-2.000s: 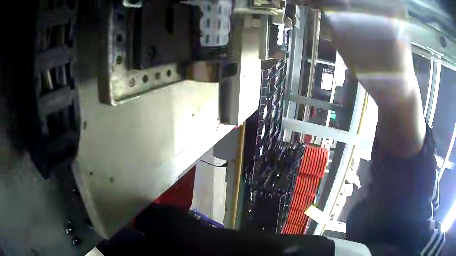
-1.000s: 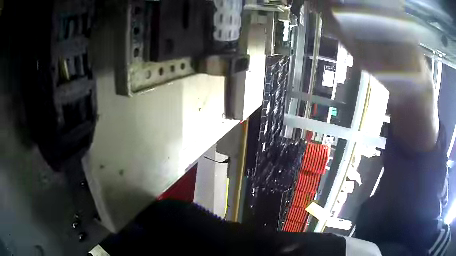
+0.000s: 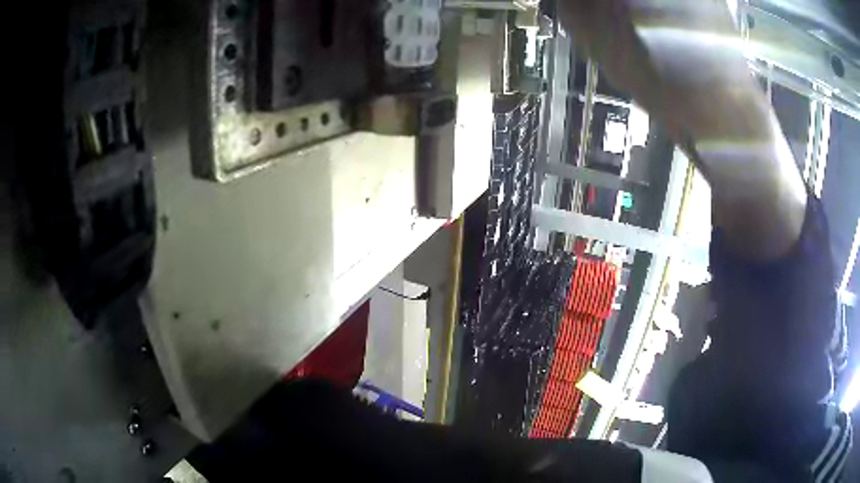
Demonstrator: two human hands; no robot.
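Observation:
A bare forearm, apparently my right, reaches from a dark sleeve at the right up past the top edge, where its hand is cut off. My left hand is not in view. A part with a grid of pale squares sits beside a dark block on the machine at the top. A metal plate with a row of holes borders the block. No hand is seen touching the part.
A pale machine surface fills the centre left, with a dark cable chain beside it. Black trays and stacked red trays stand right of centre. A red object is beyond the surface's edge. A black shape covers the bottom.
The whole view has shifted a little back and forth. The forearm still reaches past the top edge. The gridded part stays beside the dark block. More of a blue item shows near the bottom.

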